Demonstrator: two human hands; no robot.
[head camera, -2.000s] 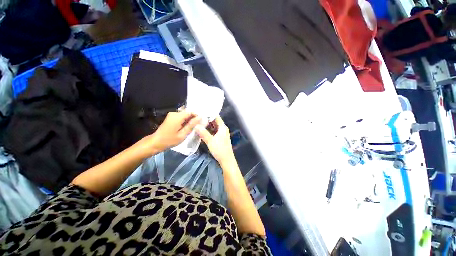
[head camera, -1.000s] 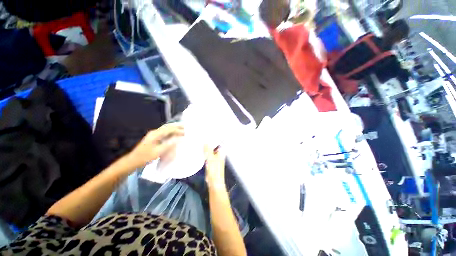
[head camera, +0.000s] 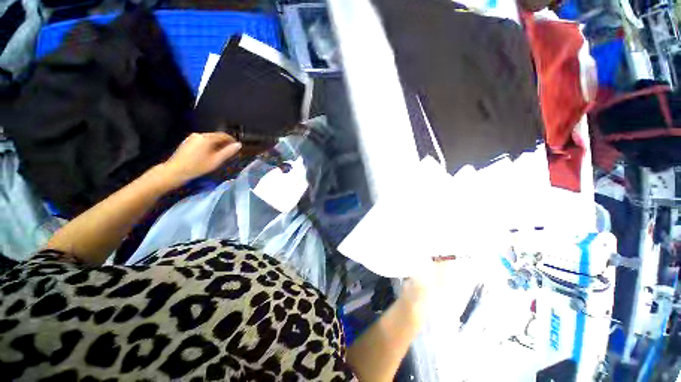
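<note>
My left hand (head camera: 203, 155) is at the near edge of a stack of dark panels (head camera: 257, 88) with white edges, its fingertips closed on that edge. My right hand (head camera: 425, 282) is over the table's front edge, partly washed out by glare. A slim reddish-brown tool, like small snips (head camera: 443, 258), shows at its fingers. A large white piece (head camera: 384, 237) lies beside this hand and juts over the table edge; whether the fingers also grip it is unclear. A small white scrap (head camera: 282, 186) lies on the translucent waste bag (head camera: 233, 205) at my lap.
The blue crate (head camera: 216, 37) with dark cloth (head camera: 97, 112) is at the left. The grey drawer (head camera: 317, 37) is under the table edge. Dark cut panels (head camera: 478, 82) and red fabric (head camera: 561, 97) lie on the table. The sewing machine (head camera: 571, 313) stands at the right.
My hands have moved apart. The left has gone from the white pieces to the dark stack; the right has moved to the table with a white piece. A white scrap now shows on the bag.
</note>
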